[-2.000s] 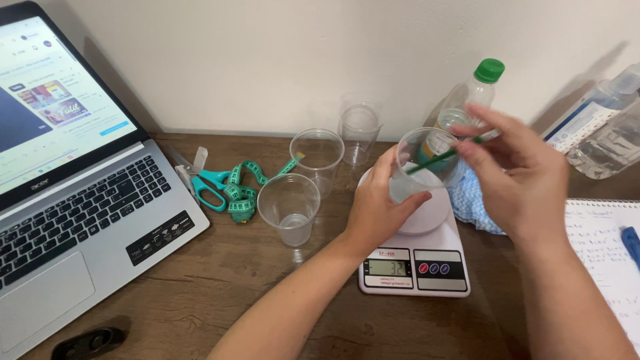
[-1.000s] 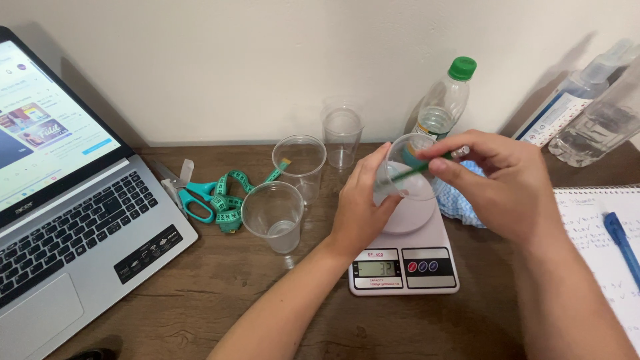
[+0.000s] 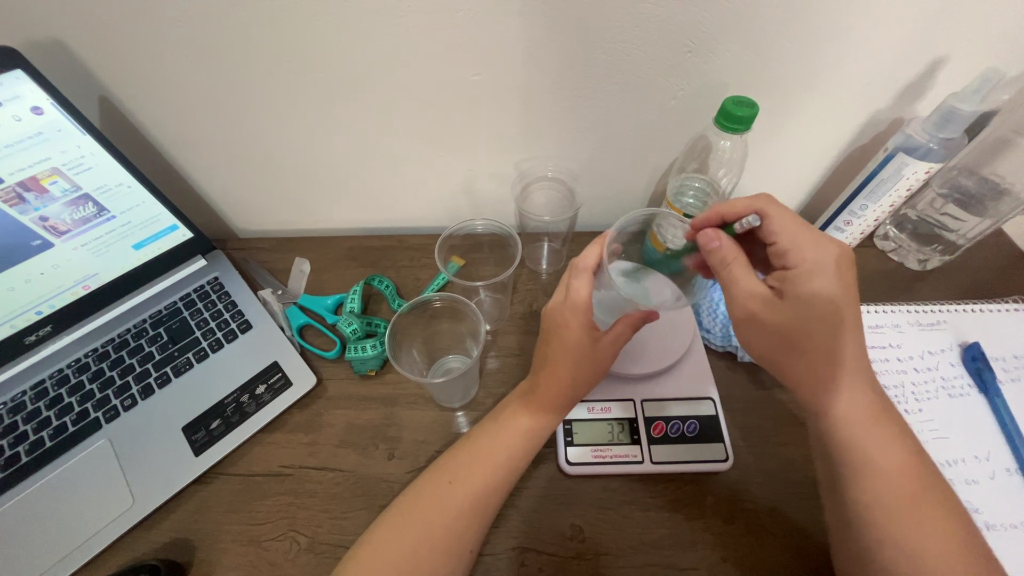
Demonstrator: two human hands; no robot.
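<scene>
My left hand [image 3: 580,324] grips a clear plastic cup [image 3: 628,276], tilted above the round plate of a white digital kitchen scale [image 3: 644,468]. A cloudy whitish liquid seems to lie in the cup. Between the thumb and fingers of my right hand [image 3: 788,292] is a thin green stick with a pale end [image 3: 748,224], perhaps a pencil; its lower part reaches toward the cup and is blurred. Left of the scale stand a clear cup with some liquid [image 3: 436,348], another clear cup [image 3: 480,252] behind it, and a further clear cup or stack [image 3: 548,208] near the wall.
An open laptop [image 3: 152,360] fills the left side. Beside it lie teal-handled scissors [image 3: 316,324] and a green tape measure [image 3: 368,336]. A green-capped bottle [image 3: 708,160], a blue-and-white cloth [image 3: 720,316], a spray bottle [image 3: 904,168], a clear bottle [image 3: 944,216] and a notebook [image 3: 920,368] with a blue pen [image 3: 996,400] are rightward.
The green stick showed inside the cup before; now my right hand is at the cup's right rim and the stick is mostly hidden or blurred. My left hand keeps its hold on the cup.
</scene>
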